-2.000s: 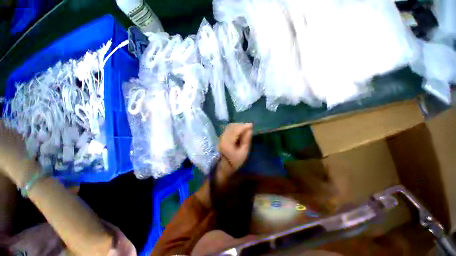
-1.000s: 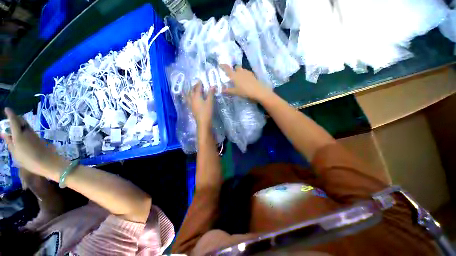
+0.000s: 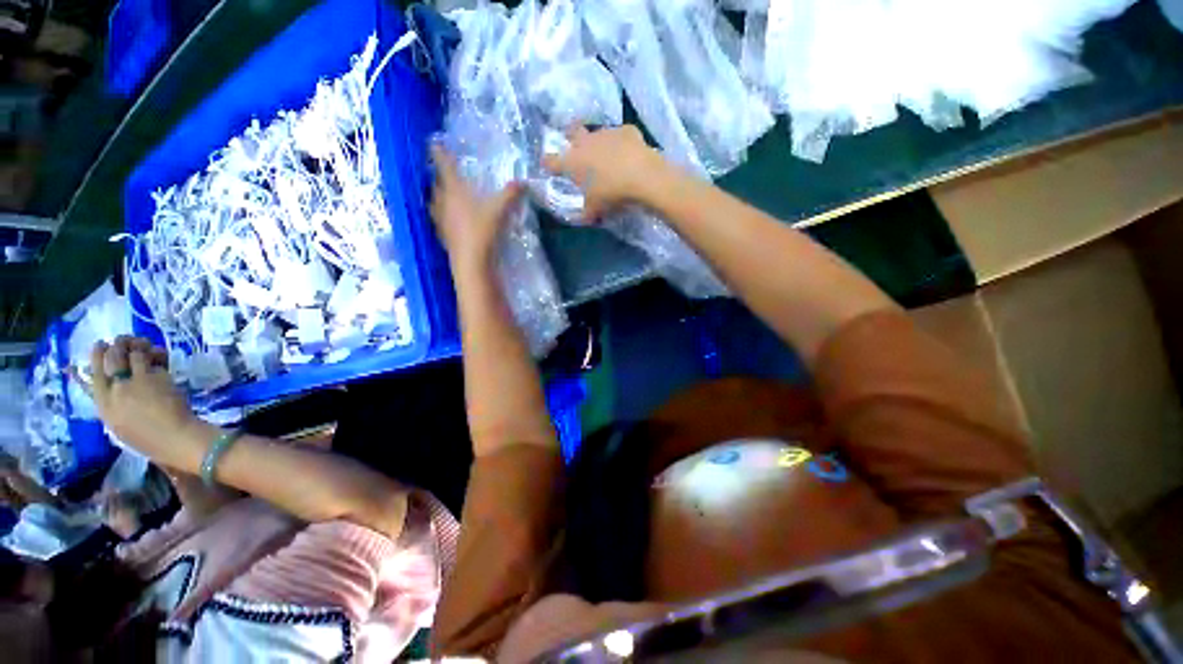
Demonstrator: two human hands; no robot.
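Observation:
My left hand is closed around a clear bagged unit that hangs below it, beside the blue bin. My right hand grips another bagged unit with a coiled white cable; its bag trails under my wrist over the bench edge. More bagged units lie in a row behind my hands on the dark green bench mat. My fingertips are partly hidden by the clear plastic.
A blue bin full of white corded units stands left. White poly bags are heaped at the back right. An open carton is at the right below the bench edge. Another person's hand is at the lower left.
Both hands have come onto the bagged units, and the two nearest units have shifted apart between the last two frames. The other person's hand has moved down beside the bin.

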